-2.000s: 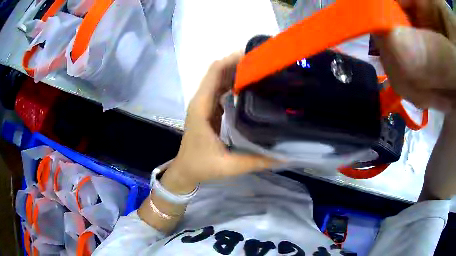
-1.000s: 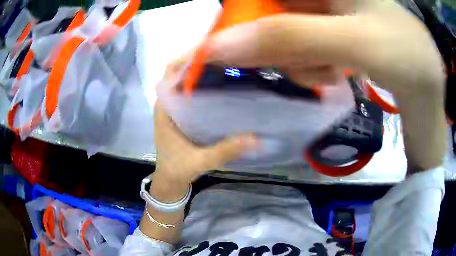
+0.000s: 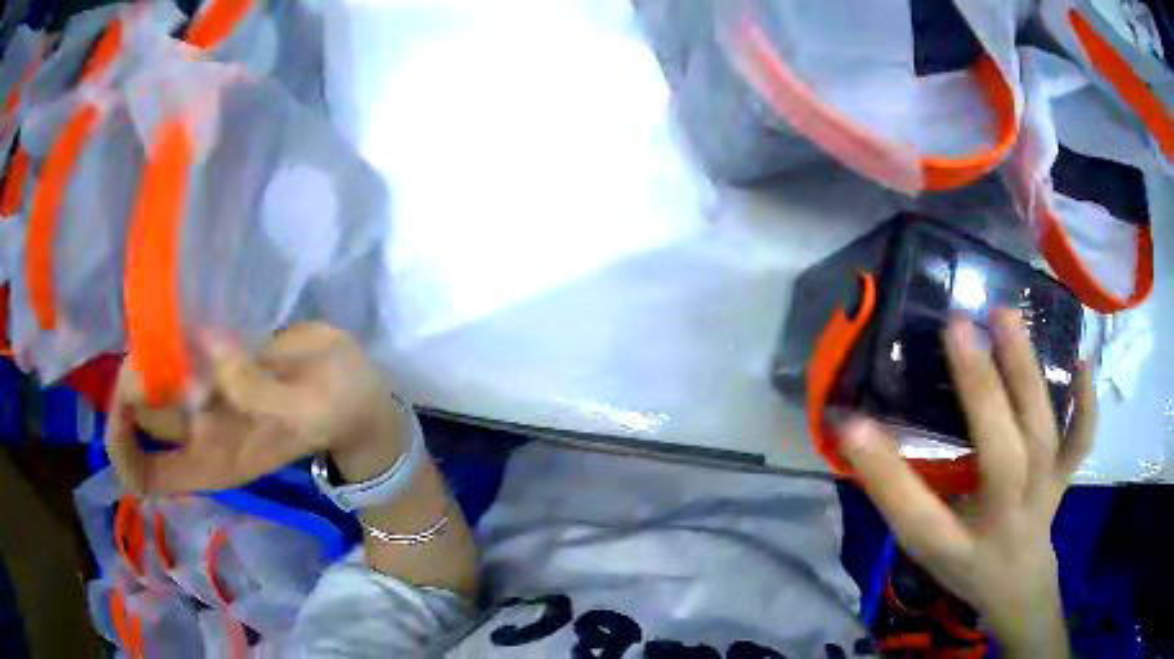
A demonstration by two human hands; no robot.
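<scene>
My left hand (image 3: 264, 406) is at the lower left, its fingers closed at the lower end of the orange strap (image 3: 158, 258) of a bagged power bank (image 3: 299, 213). The translucent bag and a pale oval show; blur hides the exact grip. My right hand (image 3: 998, 515) grips an unbagged black power bank (image 3: 901, 309) on the table at the right. Its fingers spread over the glossy face and its thumb is by the orange strap (image 3: 837, 367). The fingers partly cover that face.
A blank white sheet (image 3: 515, 142) lies in the middle of the table (image 3: 579, 341). More bagged units stand at the left and at the upper right (image 3: 837, 90). Below the near edge, a blue bin (image 3: 277, 512) holds bagged units at the left; black and orange units (image 3: 921, 605) show at the right.
My left hand has moved left with the bagged unit, away from the middle. My right hand has left that unit and come down onto the unbagged power bank at the right.
</scene>
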